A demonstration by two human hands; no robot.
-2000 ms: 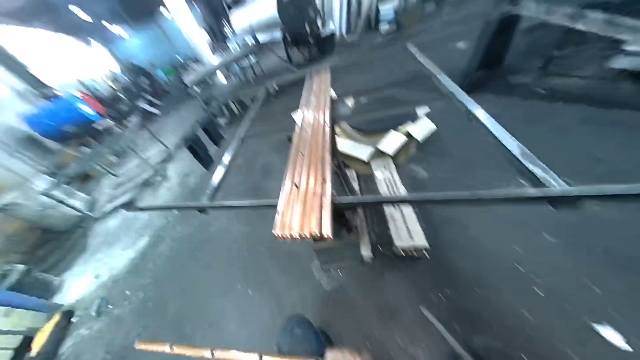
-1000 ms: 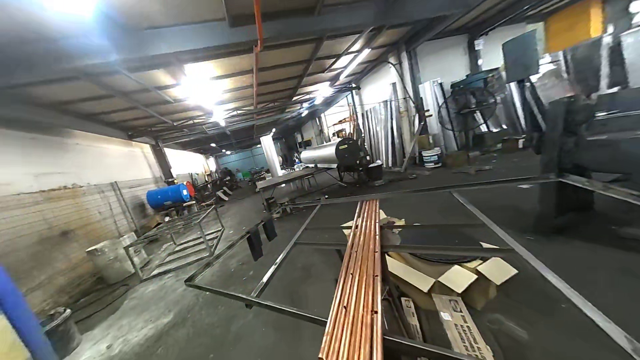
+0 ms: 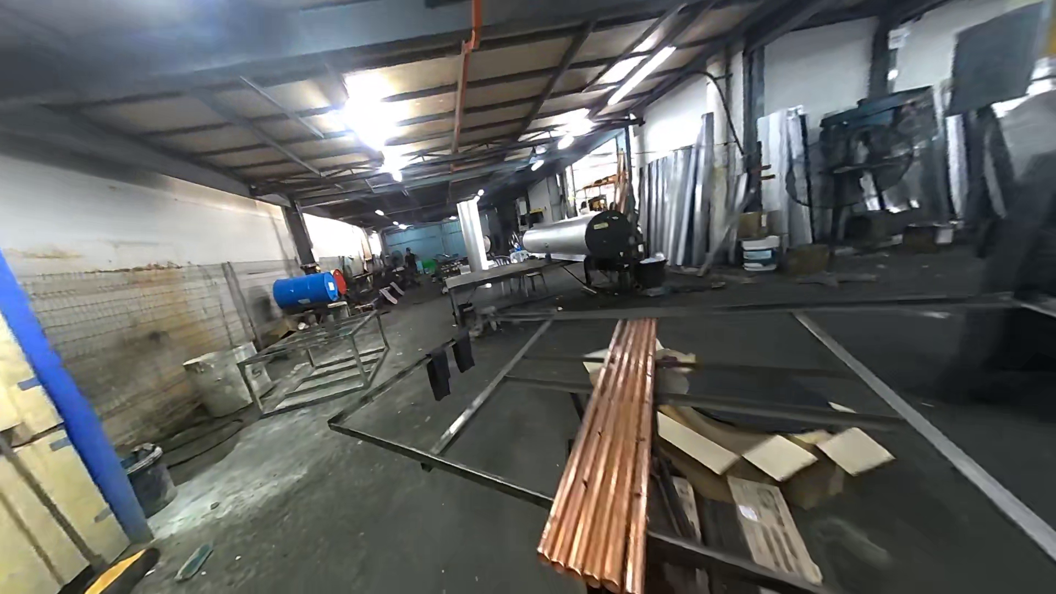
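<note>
Neither my left hand nor my right hand shows in the head view now. Several long copper pipes (image 3: 606, 462) lie side by side in a bundle across a dark metal frame (image 3: 487, 480), their near ends close to the bottom edge. Right of the pipes, beneath the frame, sits an open cardboard box (image 3: 726, 480) with its flaps spread. A long flat carton (image 3: 774, 528) bearing writing lies beside it, low in the view.
A blue drum (image 3: 305, 291) rests near the left wall, behind a low metal frame (image 3: 363, 363). A blue post (image 3: 74, 412) and a black bucket (image 3: 148, 478) stand at left. Farther back are a large silver cylinder (image 3: 561, 238), a table (image 3: 495, 274) and a white bucket (image 3: 759, 254).
The view has tilted up from the floor to the wider workshop. Part of a hand and a copper pipe at the bottom edge two seconds ago are out of view.
</note>
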